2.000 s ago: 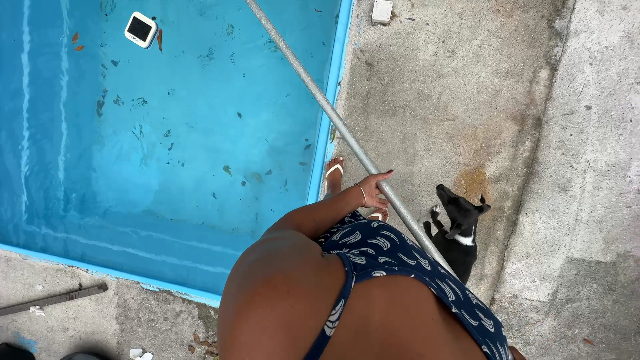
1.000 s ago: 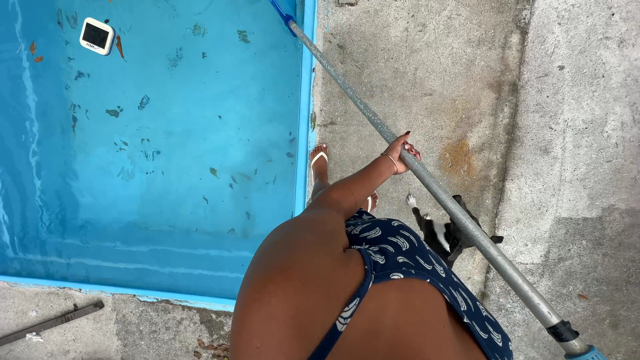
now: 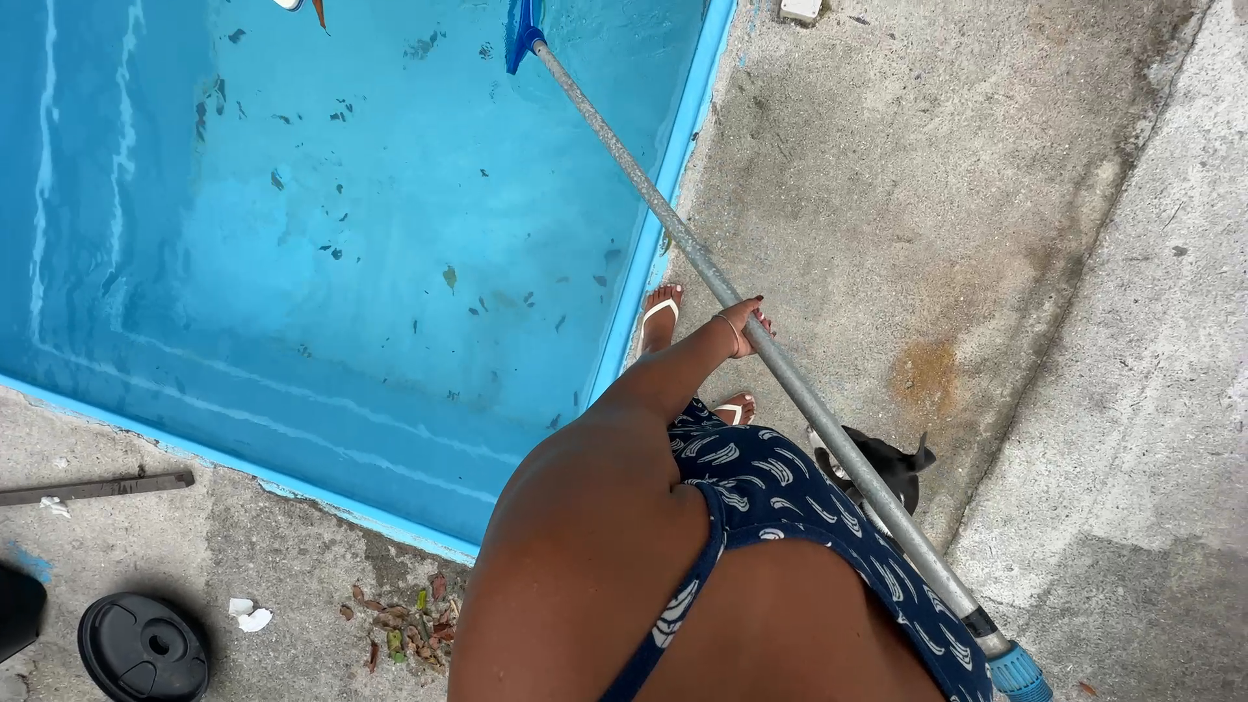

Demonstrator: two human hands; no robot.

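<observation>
My left hand (image 3: pixel 746 327) grips a long grey metal telescopic pole (image 3: pixel 824 414) at its middle, beside the pool edge. A blue pool skimmer head (image 3: pixel 525 37) on the pole's far end is at the water at the top of the view. The near end has a black band and a blue ribbed grip (image 3: pixel 1020 675), low at the right. Dark leaves (image 3: pixel 449 278) are scattered in the blue pool (image 3: pixel 651 239). My right hand is not in view.
A black and white dog (image 3: pixel 882 468) is close to the pole on the concrete. My feet in white flip-flops (image 3: pixel 661 310) stand by the pool edge. At lower left lie a black round lid (image 3: pixel 144 648), a dark bar (image 3: pixel 97 487) and a heap of dry leaves (image 3: pixel 414 624).
The pole's blue head has come into view and moved from over the pool's edge to the water. My left hand has stayed on the pole. The dog's head has turned.
</observation>
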